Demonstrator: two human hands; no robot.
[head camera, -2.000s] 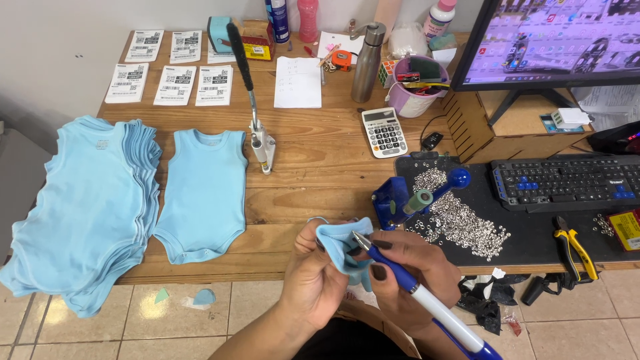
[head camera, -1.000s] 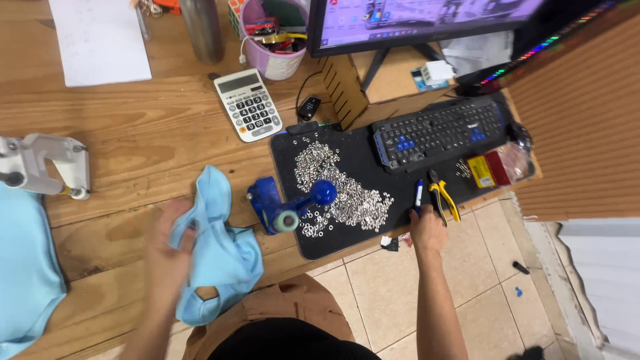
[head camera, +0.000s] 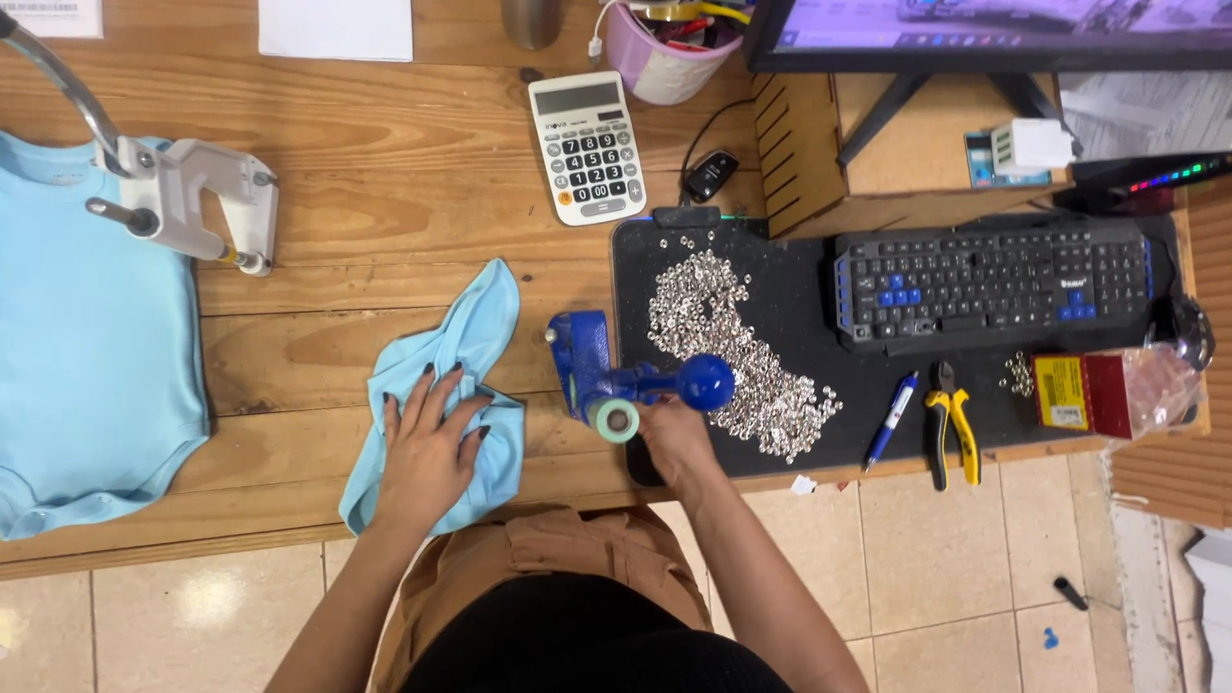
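My left hand (head camera: 423, 462) lies spread, palm down, on a crumpled light blue baby bodysuit (head camera: 491, 318) near the table's front edge. To its right stands a blue hand press (head camera: 581, 361) with a ball-ended lever (head camera: 705, 382) and a pale green round part (head camera: 615, 421). My right hand (head camera: 674, 433) is beside the press, under its lever; its fingertips are partly hidden, so whether they hold anything cannot be told. Small metal snap rings (head camera: 741, 356) lie heaped on the black desk mat (head camera: 770, 260) just beyond that hand.
A white lever press (head camera: 192, 192) stands by flat blue bodysuits (head camera: 87, 337) at left. Behind are a calculator (head camera: 589, 149), a car key (head camera: 712, 175) and a purple pot (head camera: 664, 58). Right of the rings are a keyboard (head camera: 996, 279), a pen (head camera: 891, 421), yellow-black cutting pliers (head camera: 951, 423) and a red box (head camera: 1083, 395).
The pen, held in my right hand two seconds ago, now lies on the mat. My right hand has moved left from beside the pliers to the blue press. The bodysuit is now on the table.
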